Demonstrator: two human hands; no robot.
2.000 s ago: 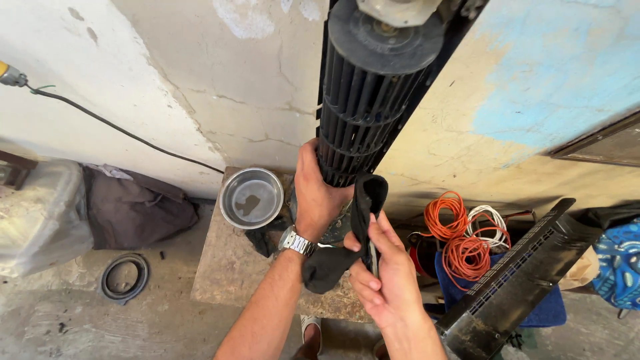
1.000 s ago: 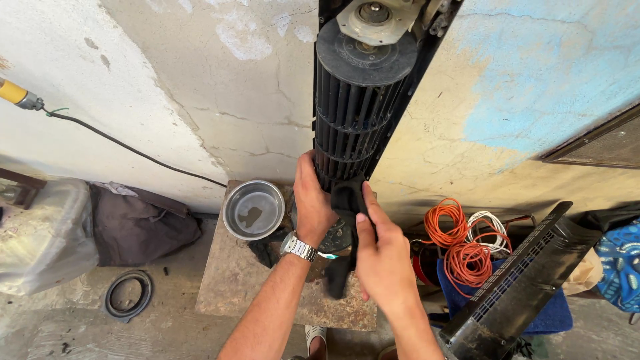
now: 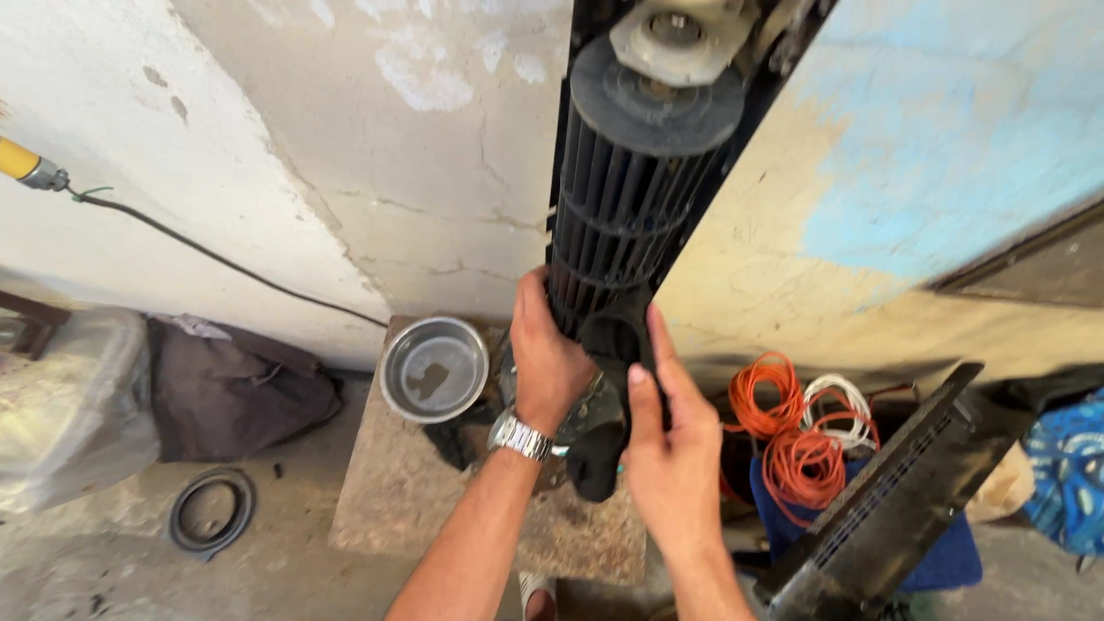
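A black cylindrical blower fan wheel stands upright in a dark tall housing against the wall, with a pale motor mount above it. My left hand, with a metal watch at the wrist, grips the wheel's lower part from the left. Black cloth hangs from my right hand, which holds it against the wheel's lower right side. The fingertips of my left hand are hidden behind the wheel and cloth.
A metal bowl with some liquid stands on a worn board. Orange cable coils and a long black slotted panel are at the right. A dark ring lies on the floor, near a brown cloth bag.
My right hand and the black cloth have moved up from below the wheel to its lower side. My left hand stays on the wheel.
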